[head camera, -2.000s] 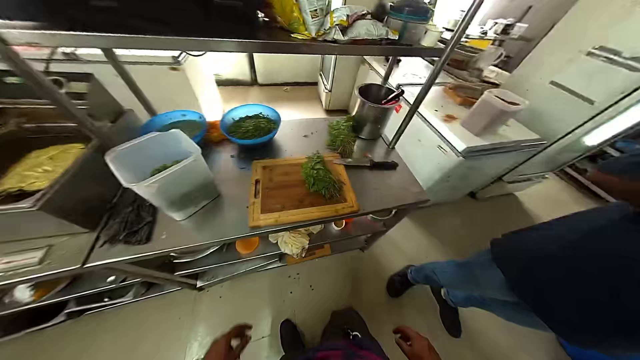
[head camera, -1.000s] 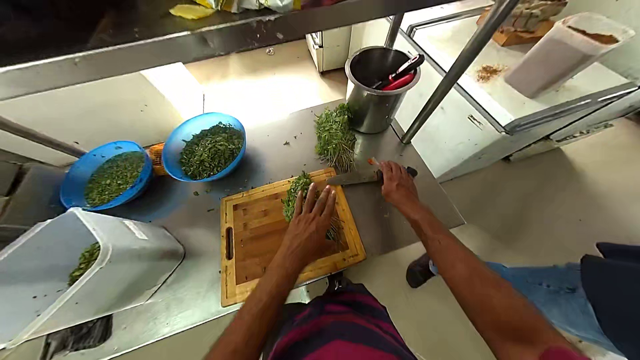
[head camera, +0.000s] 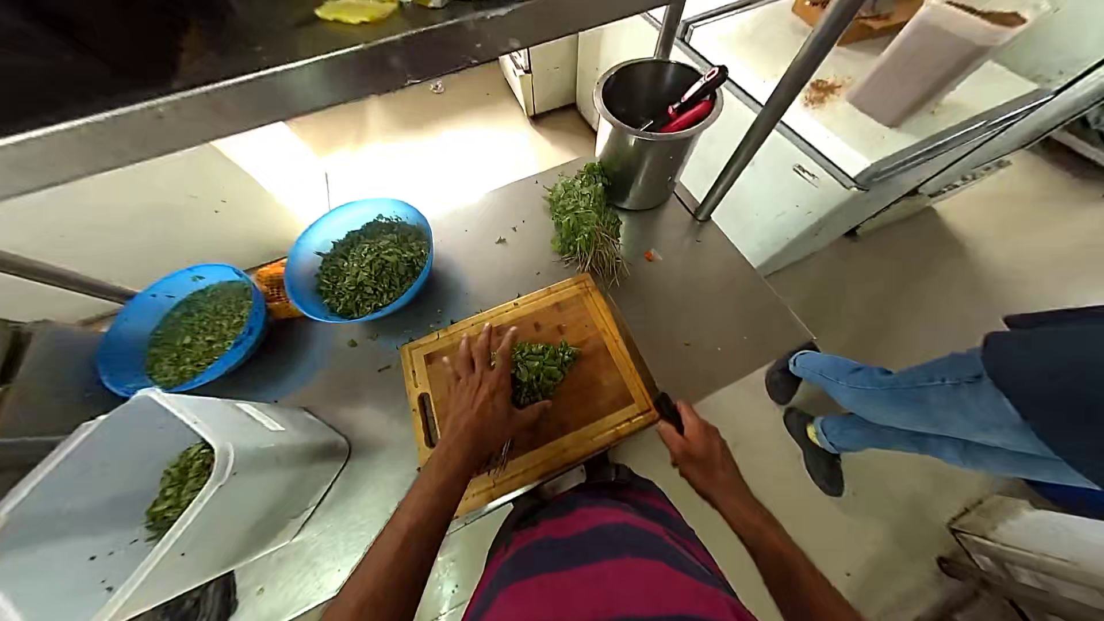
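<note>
On the wooden cutting board (head camera: 604, 379) lies a bunch of leafy green herbs (head camera: 542, 369). My left hand (head camera: 483, 388) rests on the bunch, fingers spread over its left part, with stems showing below the palm. The black handle of a knife (head camera: 668, 412) is in my right hand (head camera: 697, 448), at the board's right edge; its blade cannot be made out. A second herb bunch (head camera: 585, 216) with thin stems lies behind the board, against a steel pot (head camera: 647, 159) that holds red-handled and black-handled tools. Two blue bowls (head camera: 297, 259) (head camera: 112, 349) contain chopped greens.
A white plastic container (head camera: 276, 457) with some greens stands front left on the steel table (head camera: 716, 302). A metal shelf edge (head camera: 345, 82) crosses above, with a slanting post (head camera: 776, 108) at right. A person in jeans (head camera: 940, 423) stands on the right.
The knife has gone from behind the board to its right edge, in my right hand. My left hand now lies further left on the board. Two seconds ago both hands were away from the table.
</note>
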